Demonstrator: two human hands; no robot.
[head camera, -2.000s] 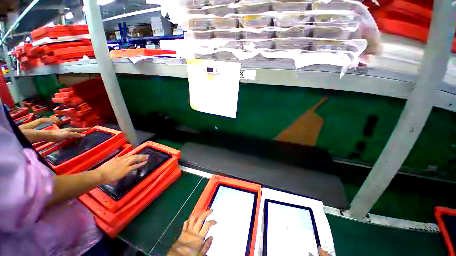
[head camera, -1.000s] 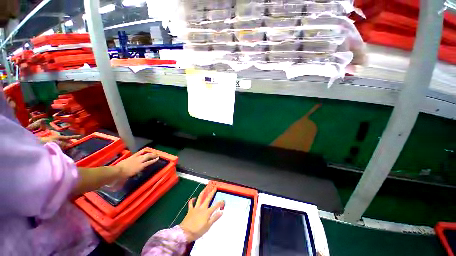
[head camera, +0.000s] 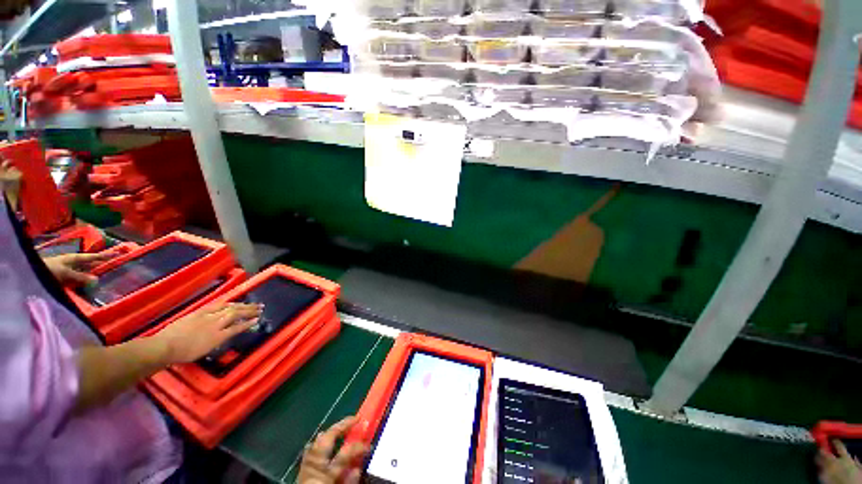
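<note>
A red foam tray (head camera: 378, 395) on the green bench holds a tablet (head camera: 430, 411) with a white screen. Against its right side, a white foam tray (head camera: 605, 430) holds a tablet (head camera: 546, 437) with a dark screen, rows of small text and some green lines. My left hand (head camera: 331, 456) has its fingers at the red tray's lower left edge. My right hand (head camera: 839, 465), cut off by the picture's edge, holds the near edge of another red tray (head camera: 832, 431) with a dark tablet, at the far right.
At left, a person in pink workwear (head camera: 71, 378) touches a tablet on stacked red trays (head camera: 222, 416). Behind the bench lies a dark mat (head camera: 491, 321). Slanting posts (head camera: 747, 284) hold a shelf with clear blister trays (head camera: 520, 66) and a hanging sheet (head camera: 414, 175).
My left hand has moved off the white screen to the tray's left edge. My right hand has appeared at the far right tray. The white tray's tablet went from white to dark, then to text.
</note>
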